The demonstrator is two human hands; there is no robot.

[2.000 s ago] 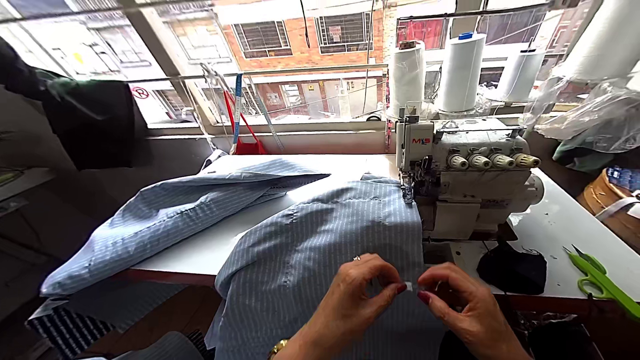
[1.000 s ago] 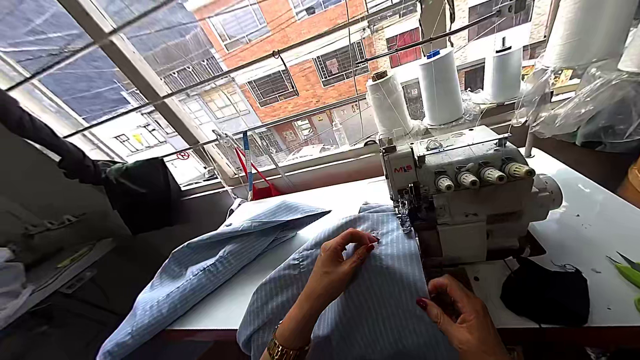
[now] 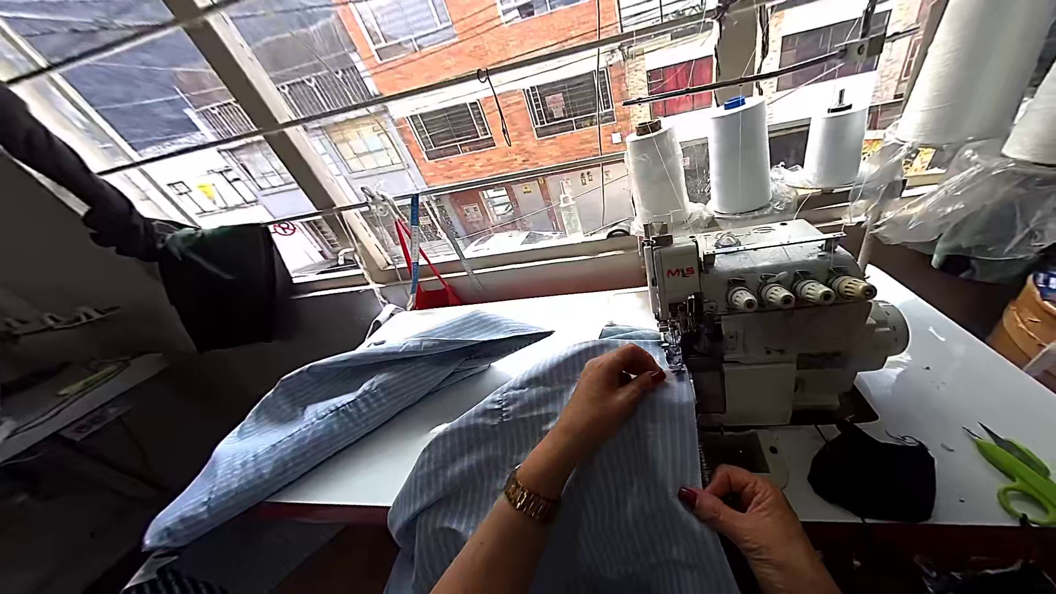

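Observation:
Blue striped fabric (image 3: 577,462) lies on the white table with its right edge running to the presser foot area of a white overlock sewing machine (image 3: 763,322). My left hand (image 3: 615,392), with a gold watch at its wrist, rests on the fabric just in front of the needle area, thumb and forefinger close together near the edge. Nearer to me, my right hand (image 3: 738,503) pinches the fabric's right edge between thumb and forefinger. Another part of striped fabric (image 3: 355,396) lies folded to the left. Whether the left fingers grip cloth is unclear.
Green-handled scissors (image 3: 1023,478) and a black cloth item (image 3: 873,474) lie to the right of the machine's front. White thread cones (image 3: 738,157) stand behind the machine, before a barred window. A red item (image 3: 436,295) hangs at the sill, and dark cloth (image 3: 223,285) hangs at left.
Two seconds ago both hands were together over the fabric nearer to me. My left hand has since moved forward to the needle area, and the hands are apart. The view has tilted.

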